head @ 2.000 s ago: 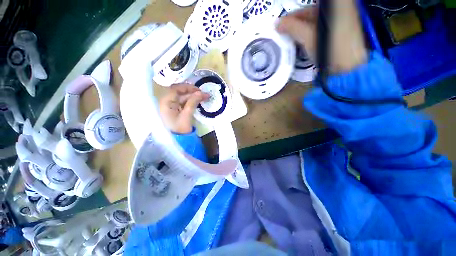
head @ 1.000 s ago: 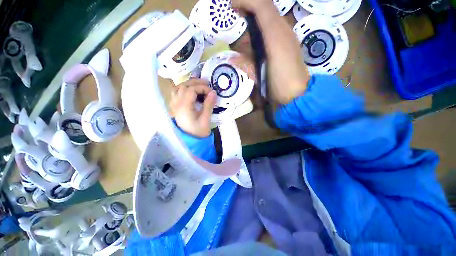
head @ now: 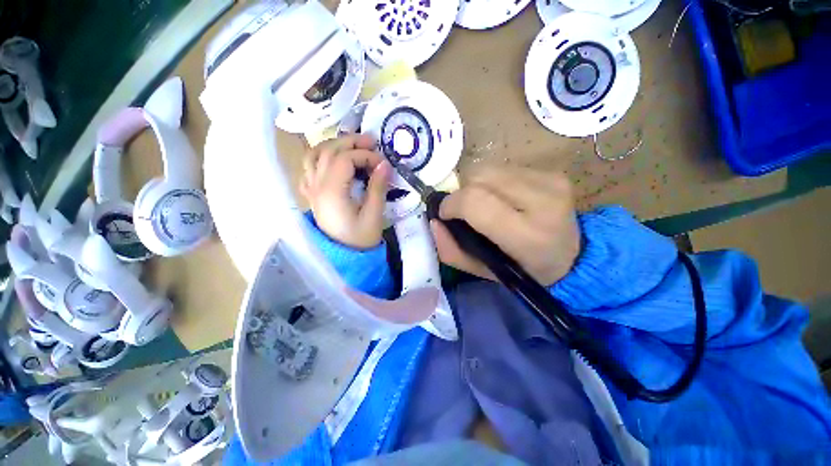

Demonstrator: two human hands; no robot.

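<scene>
My right hand (head: pixel 519 223) is closed around the black handle of a soldering iron (head: pixel 492 257). Its metal tip is over the dark ring of a white speaker plate (head: pixel 444 121). My left hand (head: pixel 346 187) is at the plate's left edge with its thumb and fingertips close together; whether a wire is between them is too small to tell. The plate lies over another white disc on a pale yellow block (head: pixel 390 80). The large white headband (head: pixel 239 173) arches over my left forearm. Its open ear-cup housing (head: pixel 296 364) shows a small circuit board inside.
Another speaker plate (head: pixel 583 114) lies right of the work, with a thin curved wire below it. Perforated plates (head: pixel 401 32) are at the top. A blue tray (head: pixel 756 136) holds a yellowish sponge (head: pixel 767 45). White cat-ear headphones (head: pixel 173 214) are piled on the left. Dark specks dot the board.
The speaker plate came from the right onto the work spot. My right hand has moved from the top down to the plate's lower right, with the iron's tip now at the plate.
</scene>
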